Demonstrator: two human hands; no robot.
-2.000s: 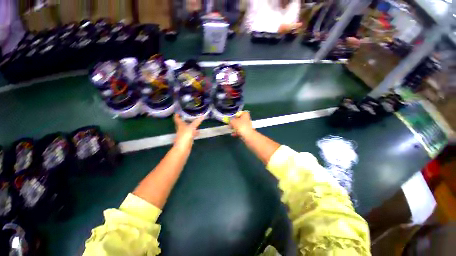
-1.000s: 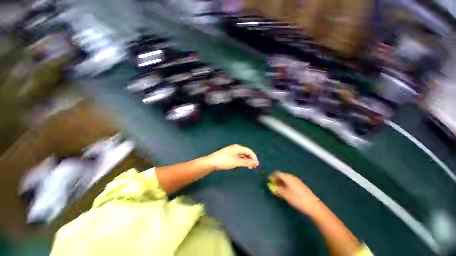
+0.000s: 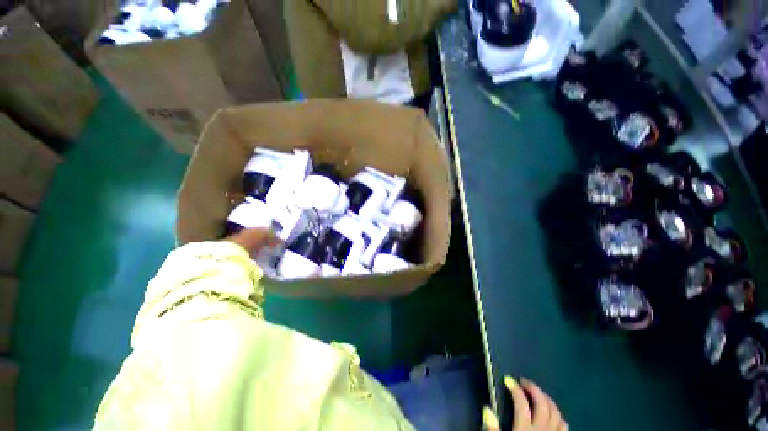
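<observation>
White camera housings with black parts point(image 3: 320, 194) lie jumbled in an open brown carton point(image 3: 316, 284) beside the bench. My left hand point(image 3: 255, 239) reaches over the carton's near left side and touches a white housing; its fingers are partly hidden, so I cannot tell if it grips. My right hand point(image 3: 536, 409) is at the bench edge at the bottom, cut off by the picture's rim. Its fingers are apart, with yellow coverings on the tips, and I see nothing held in it.
Black head units point(image 3: 623, 236) with silvery open faces crowd the right of the green bench point(image 3: 497, 227). A white housing with a black part point(image 3: 526, 42) stands at the bench's far end, near a thin pale tool point(image 3: 502, 104). Another carton point(image 3: 189, 80) holds white units.
The view has swung left and down from the bench to the carton. My left hand has moved from over the bench into the carton. My right hand is now at the bench edge.
</observation>
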